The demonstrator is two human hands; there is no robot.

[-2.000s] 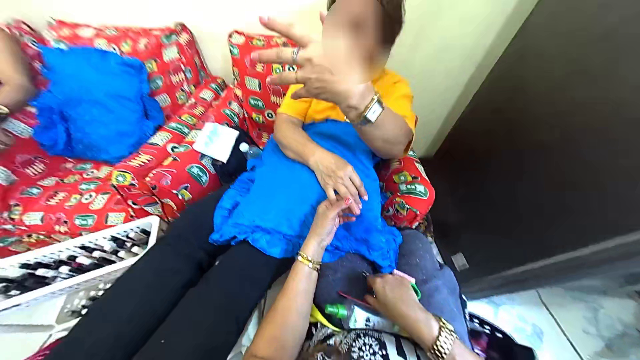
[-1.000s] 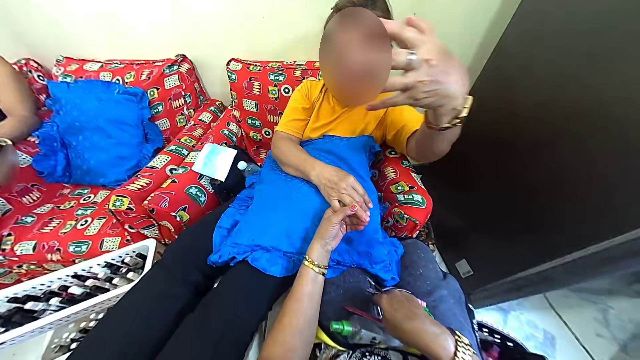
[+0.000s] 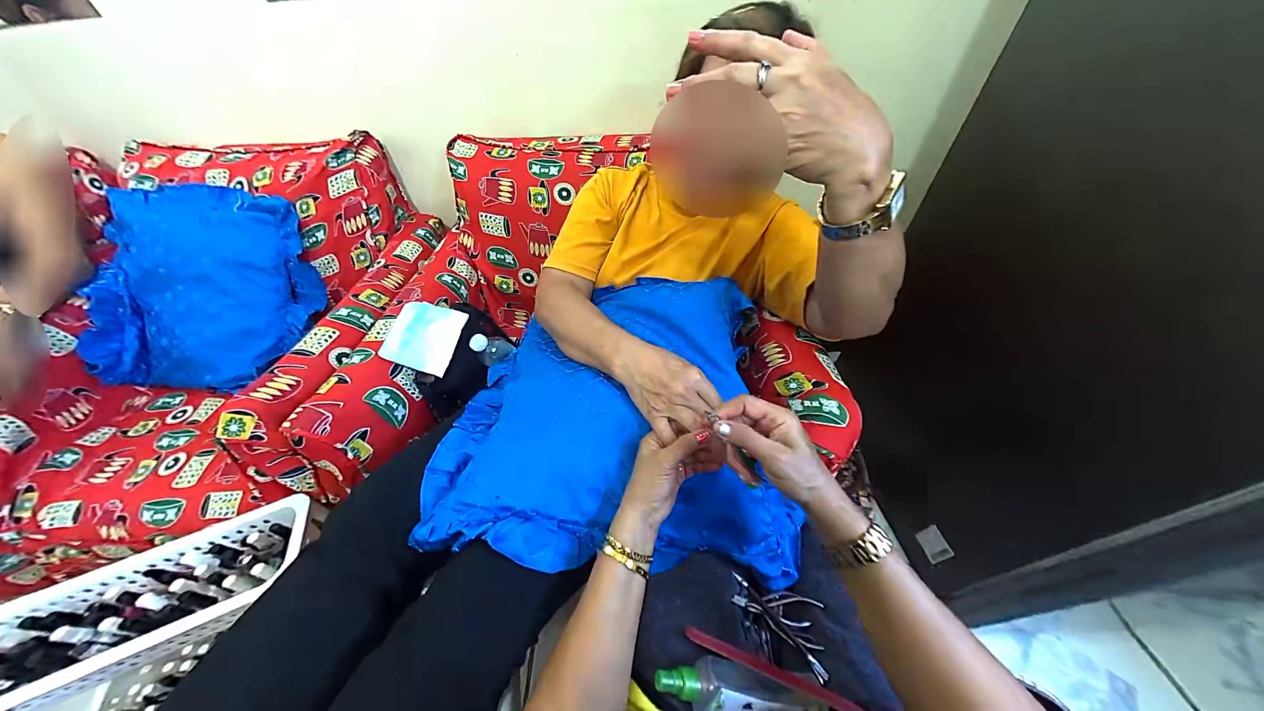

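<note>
My left hand (image 3: 667,469), with gold bracelets at the wrist, holds the fingers of the seated person's hand (image 3: 667,385) over a blue ruffled pillow (image 3: 553,454). Close against it on the right, my right hand (image 3: 775,444), with a gold watch, pinches a small tool at those fingertips; its kind is hidden by my fingers. The person's other hand (image 3: 825,114) is raised in front of the face. On the dark cloth below lie several metal nipper-like tools (image 3: 775,617), a red nail file (image 3: 760,667) and a clear bottle with a green cap (image 3: 681,681).
A white plastic basket (image 3: 296,523) of nail polish bottles (image 3: 148,602) stands at the lower left. Behind are a red patterned sofa (image 3: 178,464) and another blue pillow (image 3: 212,286). A dark panel (image 3: 1066,296) rises at right. Another person's blurred arm (image 3: 39,227) shows at far left.
My right hand has moved from the tools on the dark cloth up to the person's fingertips, now with a small tool. My left hand still holds the person's fingers.
</note>
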